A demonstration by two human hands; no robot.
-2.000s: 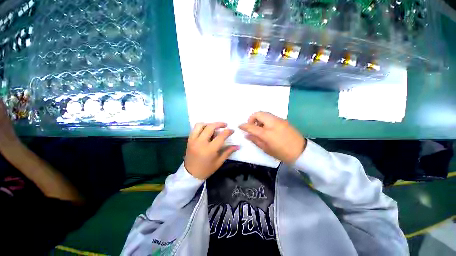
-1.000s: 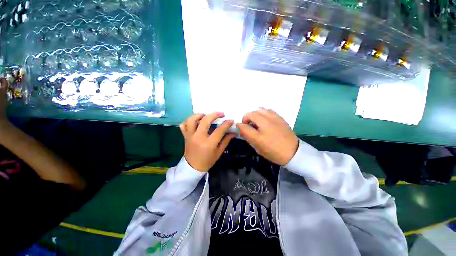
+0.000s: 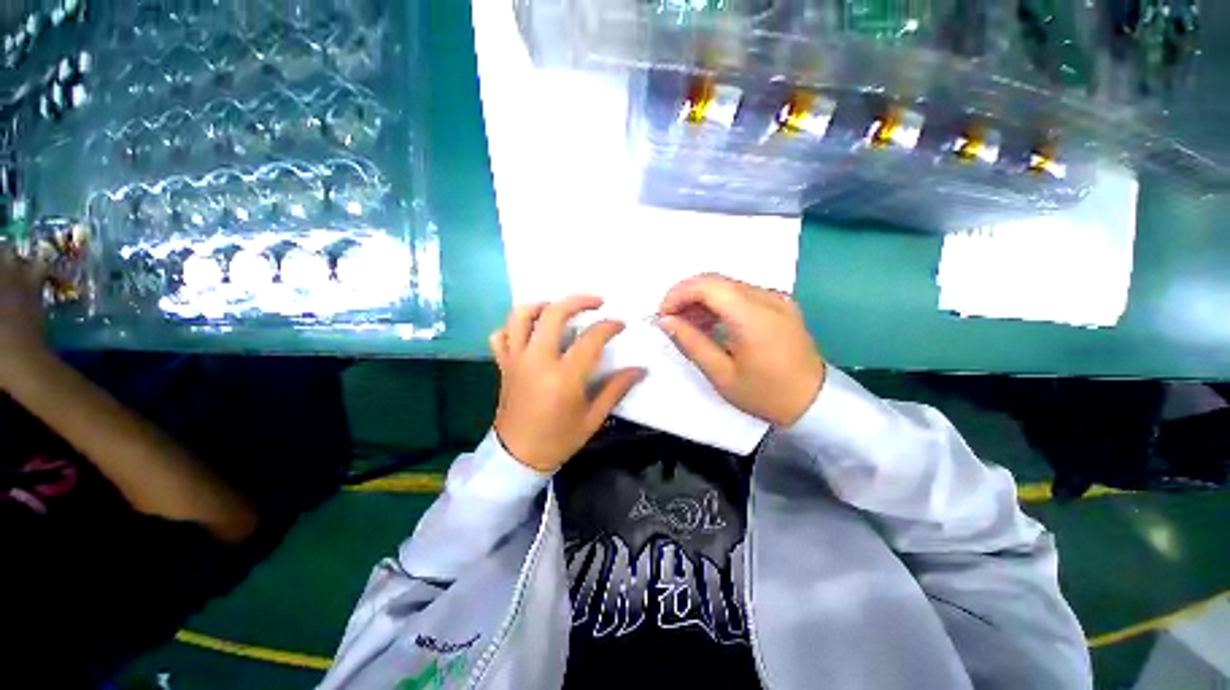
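Note:
White paper (image 3: 688, 398) lies at the bench's front edge and reaches down over it, under my hands. My left hand (image 3: 553, 384) is over the paper's left side, fingers curved and apart, with nothing visible in it. My right hand (image 3: 749, 351) is over the paper's right side, with thumb and index fingertips close together. Something tiny and thin seems to show at those fingertips, too small and washed out to name. The clear tray stack (image 3: 836, 175) stands behind my hands, with green boards (image 3: 884, 16) at its top and a row of gold-and-white parts (image 3: 890, 131) on its near side.
A smaller white paper stack (image 3: 1039, 256) lies right of the tray. A large clear round-pocket tray (image 3: 243, 175) is at the left. A neighbour's arm (image 3: 122, 438) reaches to small copper-gold parts (image 3: 61, 256) at the far left. The green bench's front edge (image 3: 890, 361) runs across.
A second ago my hands were close together at the bench edge with something small and whitish between them. Now they are apart, and the paper below them shows again. The camera view has shifted slightly.

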